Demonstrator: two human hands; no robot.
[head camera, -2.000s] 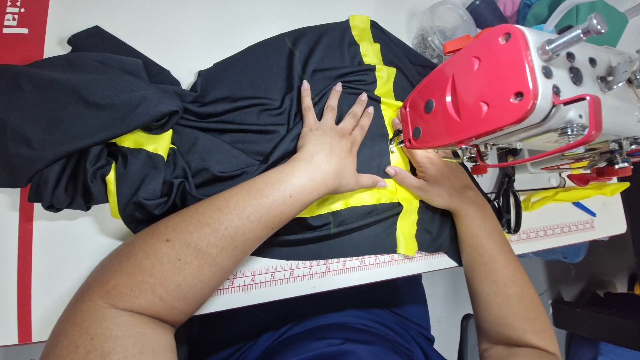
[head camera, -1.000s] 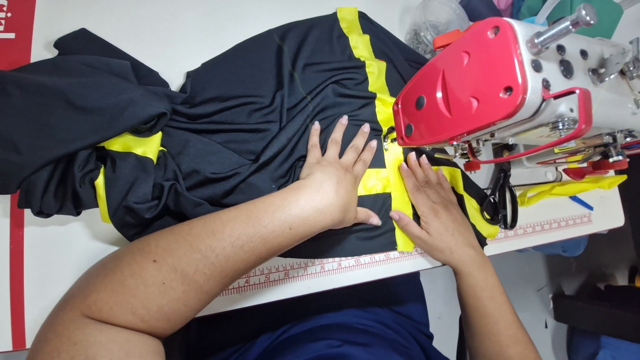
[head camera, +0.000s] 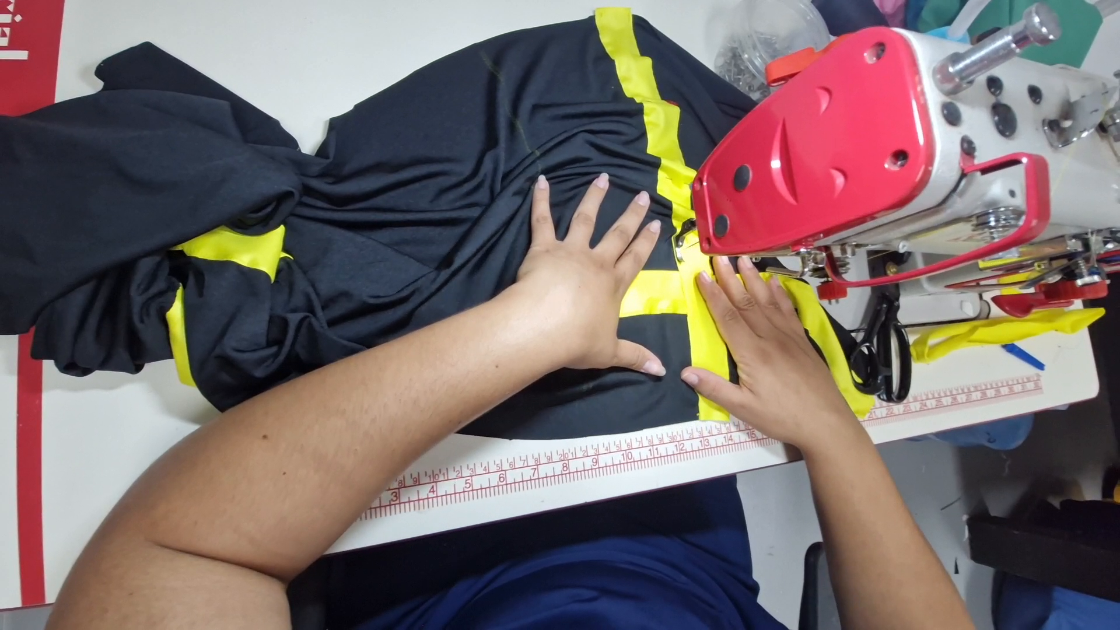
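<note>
Black knit fabric (head camera: 420, 149) with yellow strips lies spread over the sewing table. My left hand (head camera: 582, 293) rests flat on the black fabric, fingers spread, left of the presser foot (head camera: 685, 238). One yellow strip (head camera: 704, 350) runs under the head of the red and white sewing machine (head camera: 814, 140). My right hand (head camera: 766, 350) lies flat at the right edge of that strip, its fingertips just below the machine head. A shorter yellow band (head camera: 654, 293) meets the strip between my hands. The needle point is hidden by the machine head.
Black-handled scissors (head camera: 884, 350) lie right of my right hand, near a loose yellow strip (head camera: 1006, 332) and a small blue item (head camera: 1022, 356). A printed ruler (head camera: 560, 472) follows the table's front edge. A clear container (head camera: 770, 44) of small metal pieces stands behind the machine.
My right hand has come out from beside the needle area and now lies lower and farther right on the fabric. Another yellow strip has come into view at its right. My left hand stays spread on the fabric.
</note>
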